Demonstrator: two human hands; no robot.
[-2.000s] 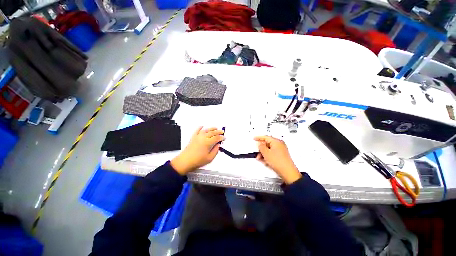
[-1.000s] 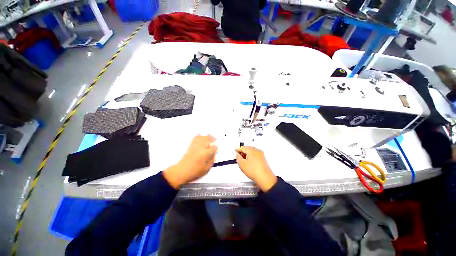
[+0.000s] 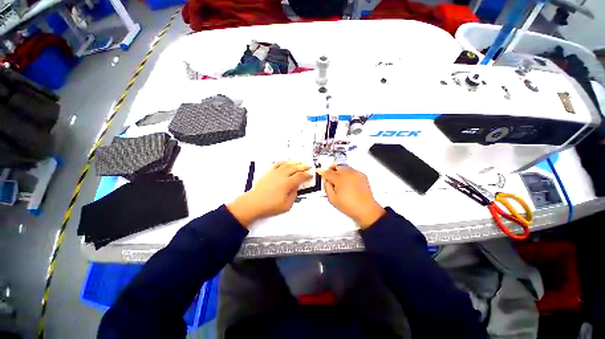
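Observation:
My left hand lies flat on a white template with a black fabric border, just in front of the needle. My right hand pinches the right edge of the same piece with its fingertips. A black edge strip shows left of my left hand. Most of the piece is hidden under my hands or blends with the white table. The presser foot and needle area of the white JACK sewing machine is right behind my fingertips.
Black lining stack at left front, two grey woven stacks behind it. At right lie a smooth black rectangle, pointed dark snips and red-orange scissors. Fabric scraps lie at the back; a blue bin is below.
My hands and the black-bordered piece have moved up to the needle. The piece has turned, and its black edge now shows left of my left hand. The camera view has shifted.

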